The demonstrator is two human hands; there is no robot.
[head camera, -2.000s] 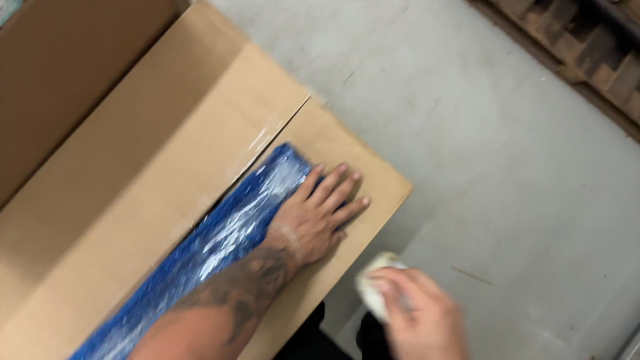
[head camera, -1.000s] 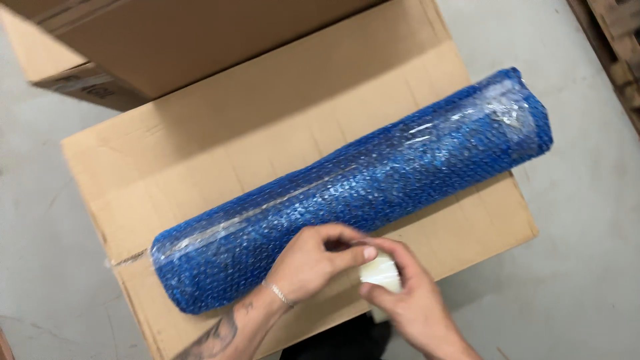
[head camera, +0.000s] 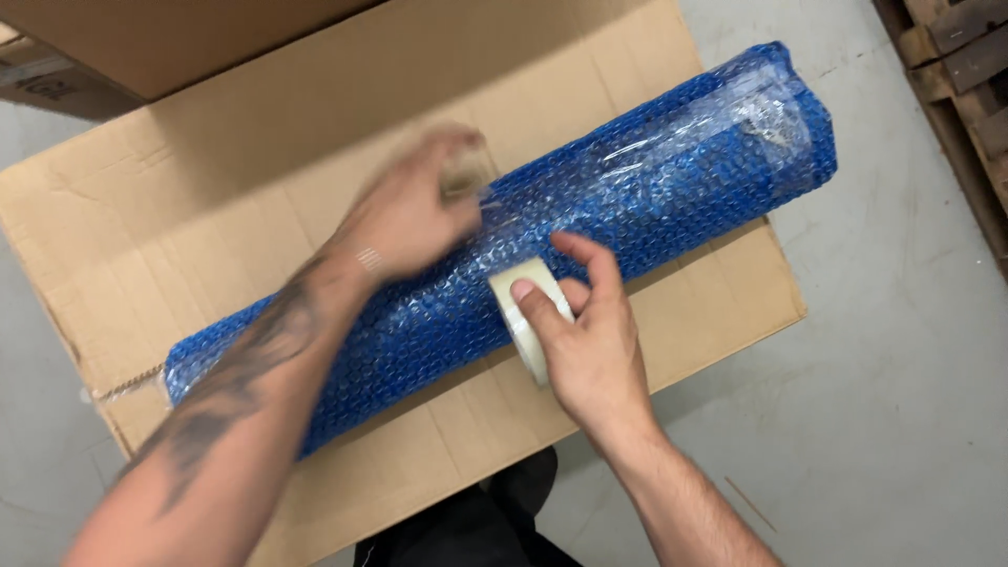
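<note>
A long roll wrapped in blue bubble wrap point(head camera: 669, 173) lies slantwise on a cardboard box point(head camera: 441, 441), with clear tape over its right end. My right hand point(head camera: 591, 339) holds a roll of packing tape point(head camera: 524, 315) by its rim, between thumb and fingers, over the near side of the blue roll. Blurred by motion, my left hand point(head camera: 425, 197) is above the far side of the blue roll; its fingers are bent around what looks like a strip of clear tape, which seems to run toward the tape roll.
Behind the blue roll stands a large brown carton point(head camera: 220, 39). Another carton point(head camera: 63, 79) is at the upper left. A wooden pallet point(head camera: 957, 87) lies on the grey floor point(head camera: 850, 394) at the upper right. Dark clothing shows below the box's near edge.
One second ago both hands were together at the tape roll. My left hand has since moved away from it, up across the blue roll. My right hand still holds the tape roll.
</note>
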